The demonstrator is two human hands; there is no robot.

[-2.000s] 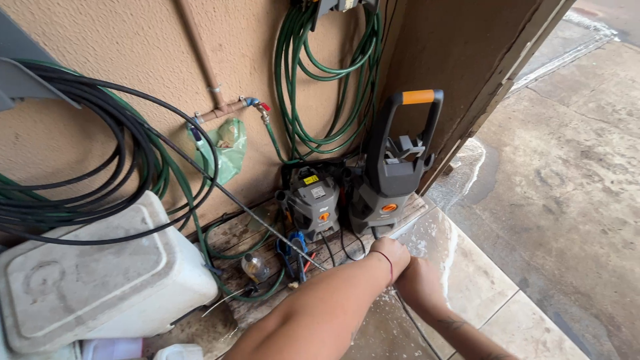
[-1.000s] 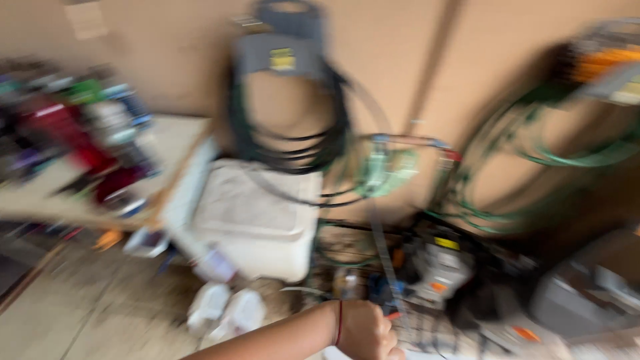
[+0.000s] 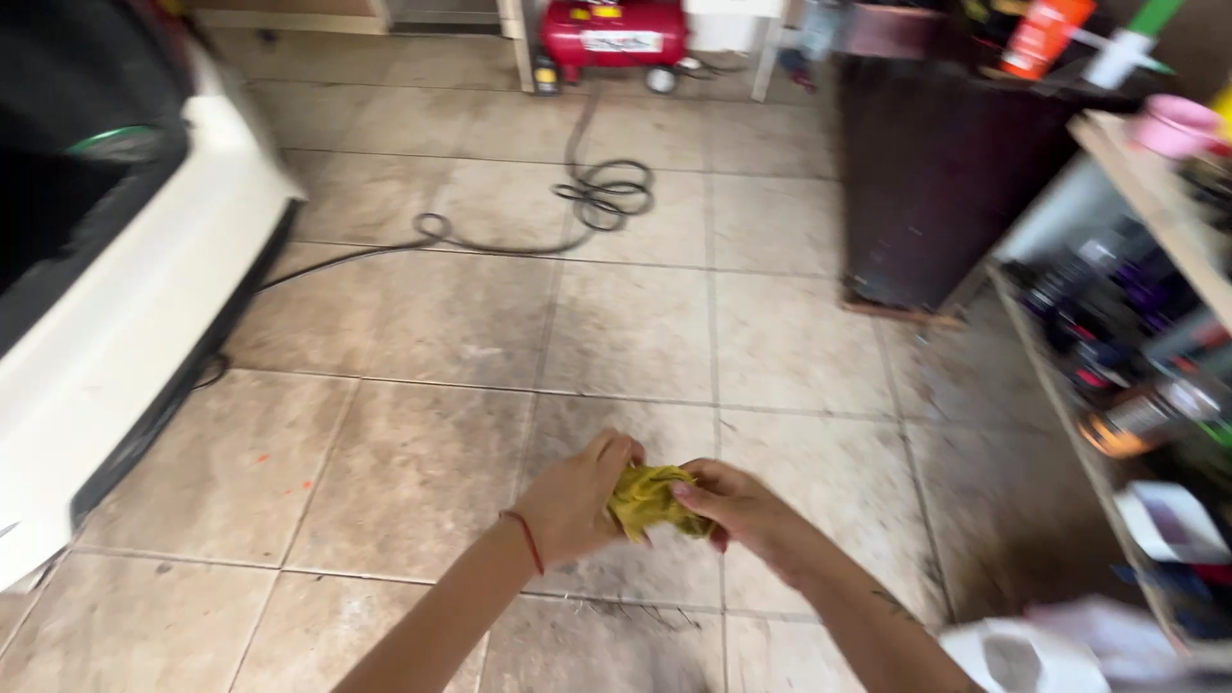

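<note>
A crumpled yellow cloth (image 3: 659,500) is held between my two hands, above the tiled floor in the lower middle of the head view. My left hand (image 3: 576,496), with a thin red cord at the wrist, grips the cloth's left side. On its right side my right hand (image 3: 736,505) pinches it between thumb and fingers. Part of the cloth is hidden by my fingers.
A white car body with an open door or hatch (image 3: 183,231) stands at left. A dark hose (image 3: 500,248) lies coiled on the floor. Behind is a red air compressor (image 3: 616,34); right are a dark cabinet (image 3: 924,183) and shelves (image 3: 1078,433) with bottles.
The view has swung from the wall with pressure washers and hoses to the floor beside the car. Both my hands now hold a yellow cloth, which neither earlier frame shows.
</note>
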